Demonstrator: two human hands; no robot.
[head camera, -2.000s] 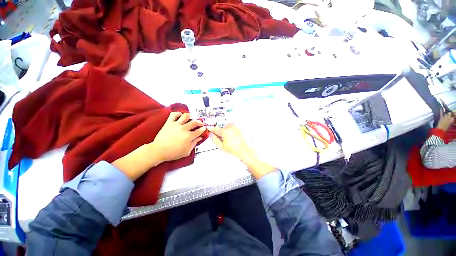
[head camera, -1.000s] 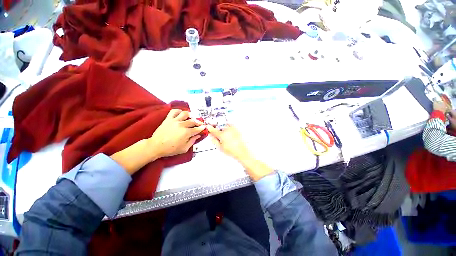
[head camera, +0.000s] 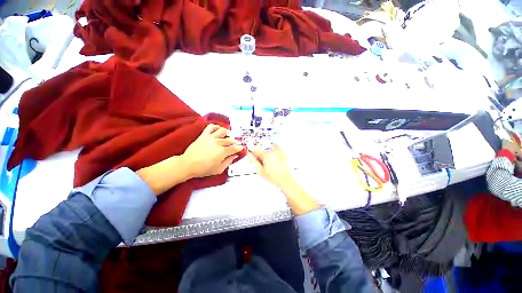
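Observation:
The rust-red garment piece (head camera: 134, 126) lies on the white table left of the needle, its edge beside the presser foot and needle (head camera: 254, 134). My left hand (head camera: 210, 153) rests on the cloth, its fingertips pinching the fabric edge (head camera: 242, 151). My right hand (head camera: 275, 164) is just right of it, thumb and finger close together at the same edge; whether they grip it is too small to tell. The sewing machine's white head (head camera: 320, 91) stands behind my hands.
Scissors with orange-red and yellow handles (head camera: 375, 171) lie right of my right hand. A heap of red cloth (head camera: 217, 26) is behind the machine head. Dark grey fringed cloth (head camera: 412, 229) is at lower right. Another person's striped sleeve (head camera: 503, 178) shows at the right edge.
The view has shifted, so the machine and table appear further right in the picture. My hands stay at the fabric edge beside the needle, with little visible movement.

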